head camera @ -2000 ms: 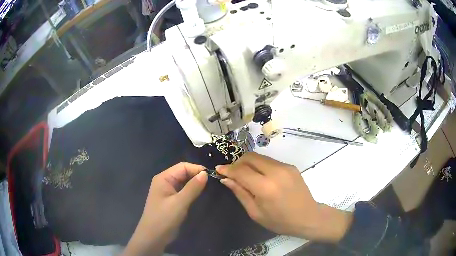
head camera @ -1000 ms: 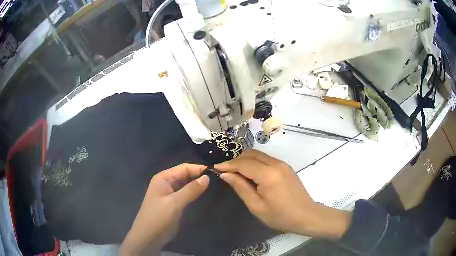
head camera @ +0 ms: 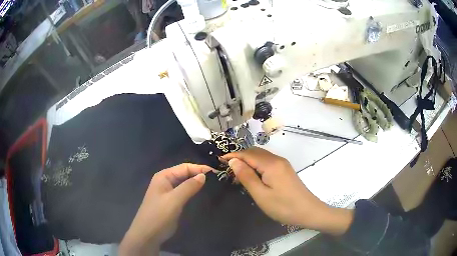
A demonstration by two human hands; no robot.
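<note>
The black embroidered fabric panel (head camera: 125, 145) lies flat over the machine table, with pale gold flower sprays at its left. Its scalloped embroidered border (head camera: 228, 142) runs under the white sewing machine head (head camera: 210, 90), and its edge is bunched between my hands. My left hand (head camera: 173, 200) pinches the fabric edge between thumb and fingers. My right hand (head camera: 273, 187) pinches the embroidered edge just right of it, below the needle area. The needle tip is hidden. Whether a small tool is in my right palm cannot be seen.
Tweezers (head camera: 320, 134) lie right of the cream round knob (head camera: 272, 126). Behind them are an orange-handled tool (head camera: 341, 103) and a grey-green scrap bundle (head camera: 373, 116). Black ties (head camera: 425, 105) hang at the right. A red-rimmed tray (head camera: 12, 165) stands at the far left.
My right hand has shifted slightly and its thumb and fingers have turned up a bit of the embroidered edge, now visible between the hands. My left hand has barely moved.
</note>
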